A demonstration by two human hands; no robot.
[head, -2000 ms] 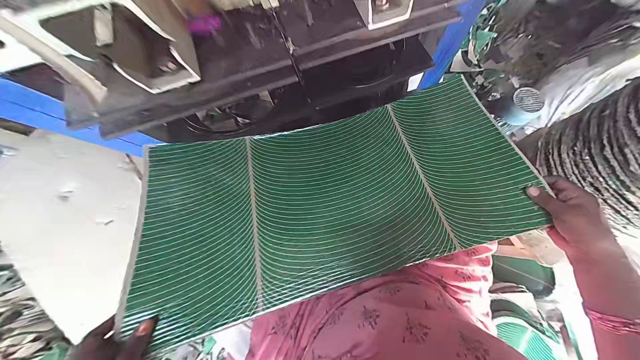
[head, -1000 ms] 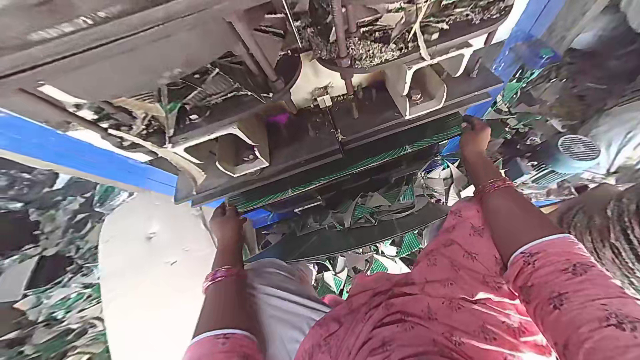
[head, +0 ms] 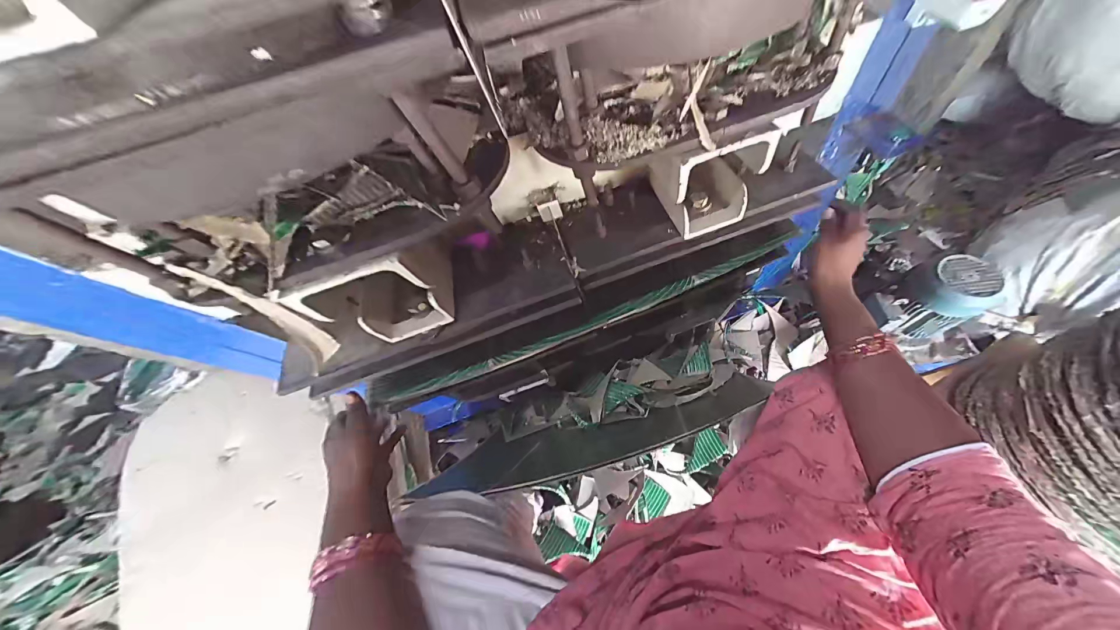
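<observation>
A green sheet with pale curved lines lies mostly inside the press-like machine, under its dark upper plate, so only a strip of it shows. My left hand is at the left end of the dark plates, fingers pointing up, close to the sheet's left edge. At the plates' right end, beside the blue frame post, is my right hand, its fingers bent. Whether either hand still grips the sheet cannot be made out.
Green and grey scraps are heaped below the machine. A white board stands at left, blue frame bars flank the machine, a finned motor sits at right, and a tall stack of sheets is at lower right.
Two seconds ago both hands held the green sheet up in full view before the machine. Now it is mostly under the upper plate, with the hands at its two ends.
</observation>
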